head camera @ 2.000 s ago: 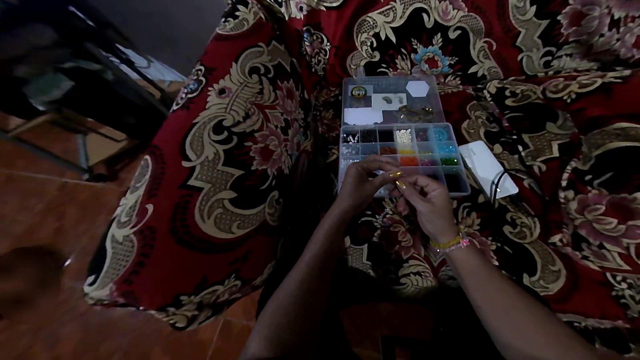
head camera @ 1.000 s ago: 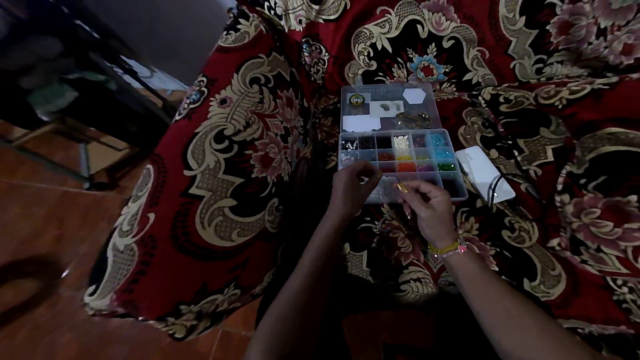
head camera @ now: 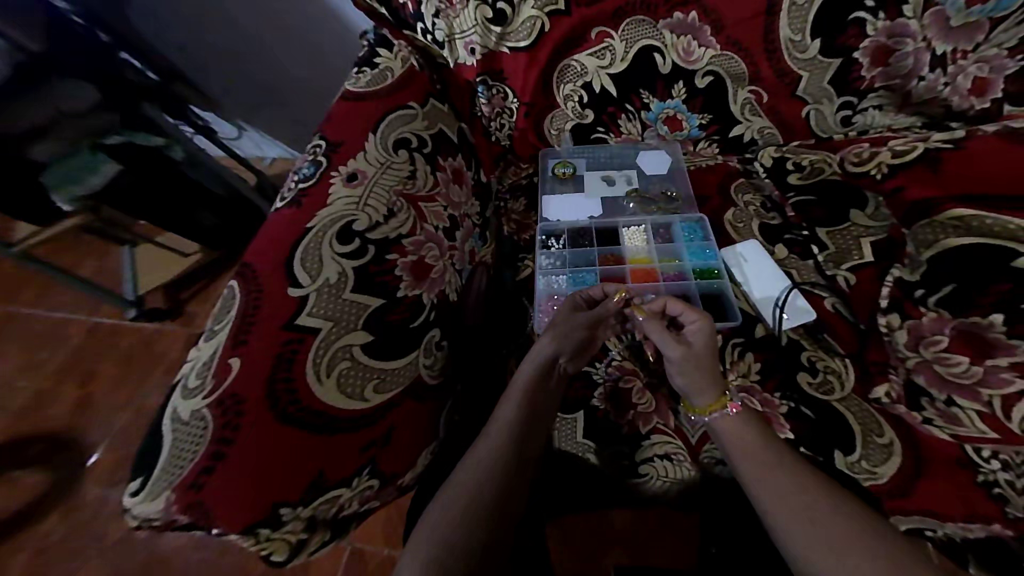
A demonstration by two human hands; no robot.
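My left hand (head camera: 582,324) and my right hand (head camera: 680,340) meet fingertip to fingertip over the front edge of a clear plastic bead organizer (head camera: 544,276). Thumb and forefinger of each are pinched together; whatever small thing may be between them is too tiny and dark to make out. Beads fill many compartments: cream beads (head camera: 634,235), orange beads (head camera: 644,275), turquoise beads (head camera: 694,233) and green beads (head camera: 706,274). The raised lid (head camera: 612,152) holds paper pieces and a small bag. Beaded bracelets (head camera: 710,408) circle my right wrist.
A white flat object (head camera: 760,280) with a black cord (head camera: 788,300) across it lies right of the organizer. Under everything spreads a red, black and cream floral cover (head camera: 384,384). Tiled floor (head camera: 72,360) and a metal-framed stand (head camera: 120,300) show at the left.
One second ago my hands were slightly apart over the organizer; now their fingertips have come together again, my left hand having moved right.
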